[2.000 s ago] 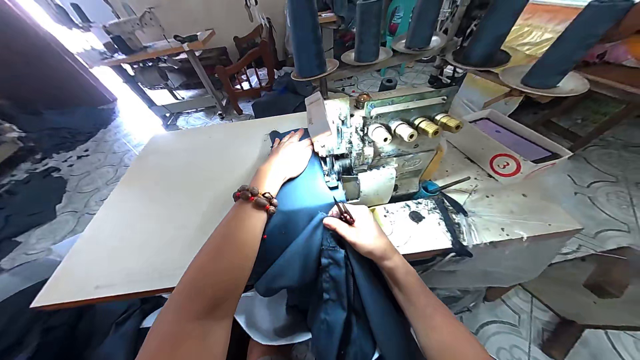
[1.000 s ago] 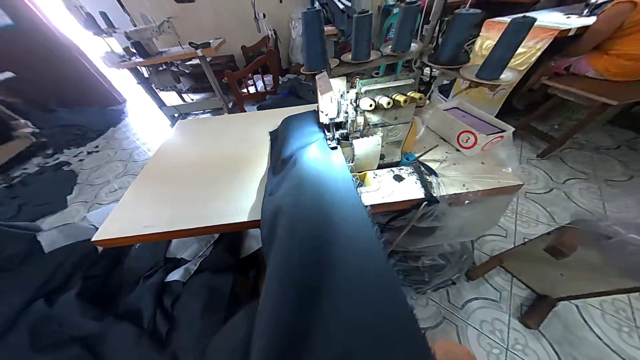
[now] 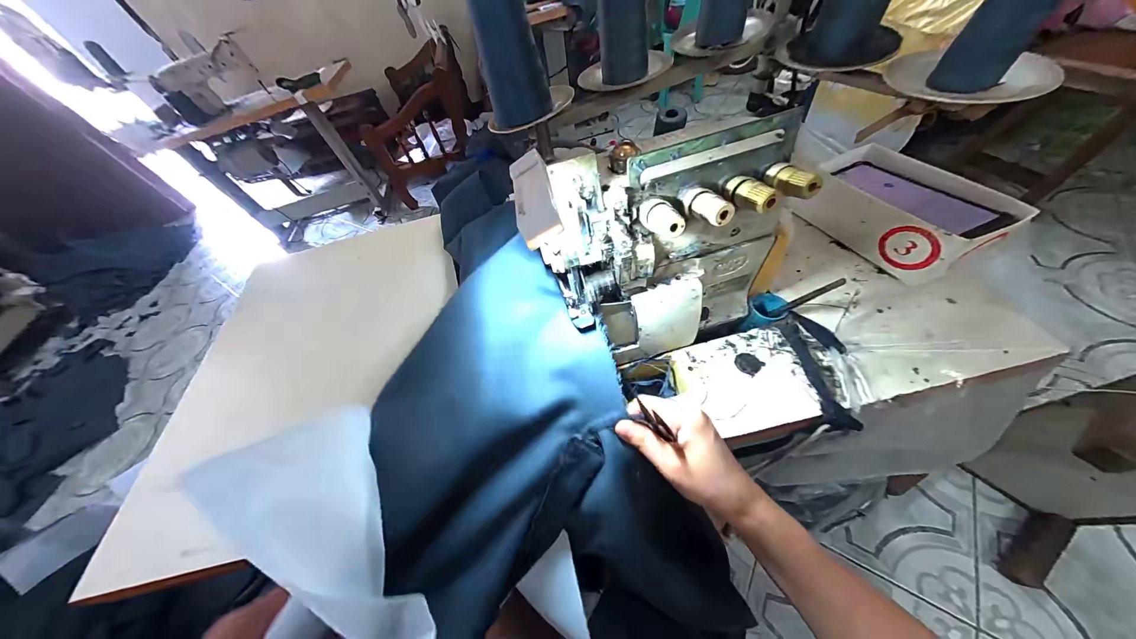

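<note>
Navy fabric (image 3: 497, 382) runs from the overlock sewing machine's (image 3: 612, 240) presser foot down over the table's front edge. My right hand (image 3: 683, 448) pinches the fabric edge just below the machine, with dark, slim thread snips (image 3: 655, 419) in the same grip. Blurred, a pale thin cloth (image 3: 293, 506) lifts over the left part of the table. Beneath it, at the bottom edge, shows a blurred patch of skin (image 3: 253, 614), perhaps my left hand; its fingers are hidden.
Dark thread cones (image 3: 510, 67) stand on a rack behind the machine. A white box lid (image 3: 945, 253) holds a flat purple-faced object at the right. Near the machine sits a blue cup (image 3: 765, 311) with a stick. A wooden chair (image 3: 426, 115) stands behind the white tabletop (image 3: 311, 311).
Since one second ago, my right hand has come back to the fabric edge by the machine, and the pale cloth has come up at the left. My left hand has left the fabric near the presser foot.
</note>
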